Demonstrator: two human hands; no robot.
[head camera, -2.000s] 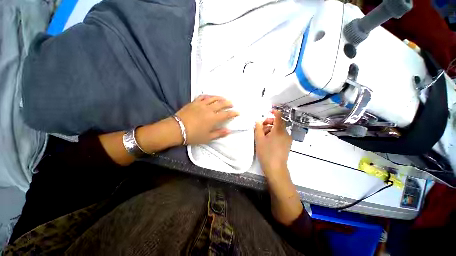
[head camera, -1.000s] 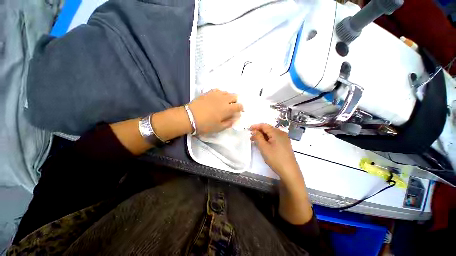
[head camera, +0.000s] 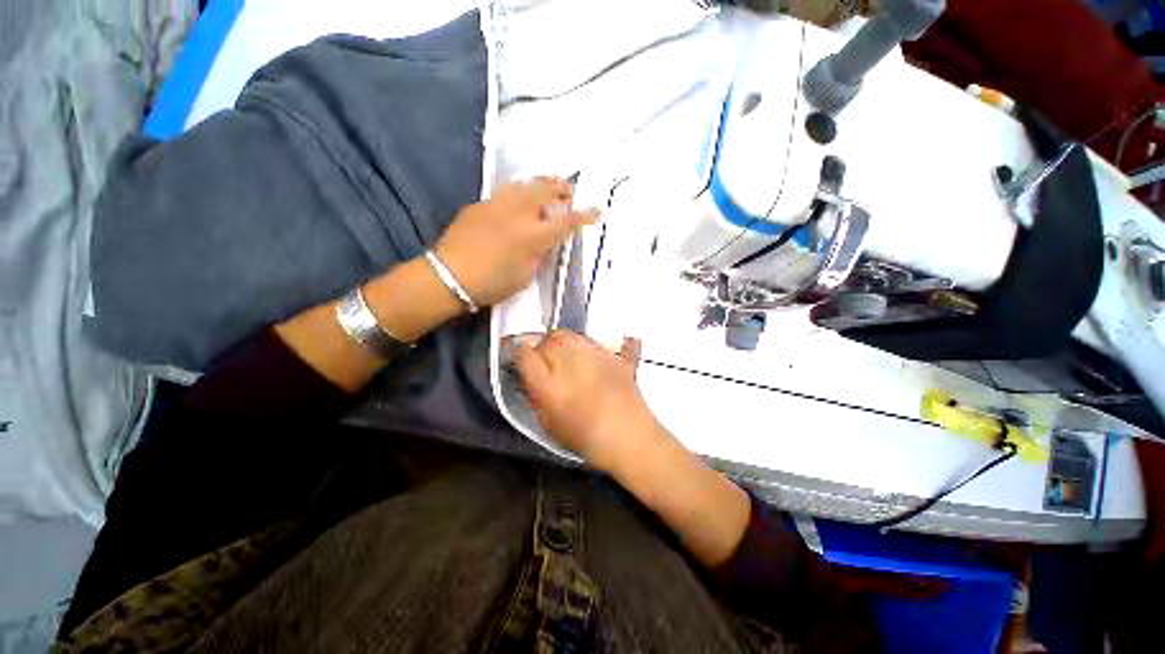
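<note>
The grey garment (head camera: 319, 166) lies left of the sewing machine (head camera: 779, 153), with a white edge strip (head camera: 491, 141) running down to a curve near the table front. My left hand (head camera: 517, 236) lies over the garment's edge, fingers partly spread and pointing right. My right hand (head camera: 575, 390) is below it, with thumb and fingers closed on the white-edged part of the garment. Both hands are left of the presser foot (head camera: 718, 307) and apart from it. The cloth between the hands is overexposed, so its folds are hard to tell.
A yellow tool (head camera: 977, 424) with a black cord lies on the white table (head camera: 818, 441) at right. A blue bin (head camera: 926, 594) stands below the table's front edge. Light grey cloth (head camera: 58, 281) hangs at far left. Dark red cloth (head camera: 1022, 51) shows at top right.
My right hand has moved left and down from near the presser foot to the garment's edge. My left hand has moved slightly left and up. The white-edged cloth is drawn left, away from the foot.
</note>
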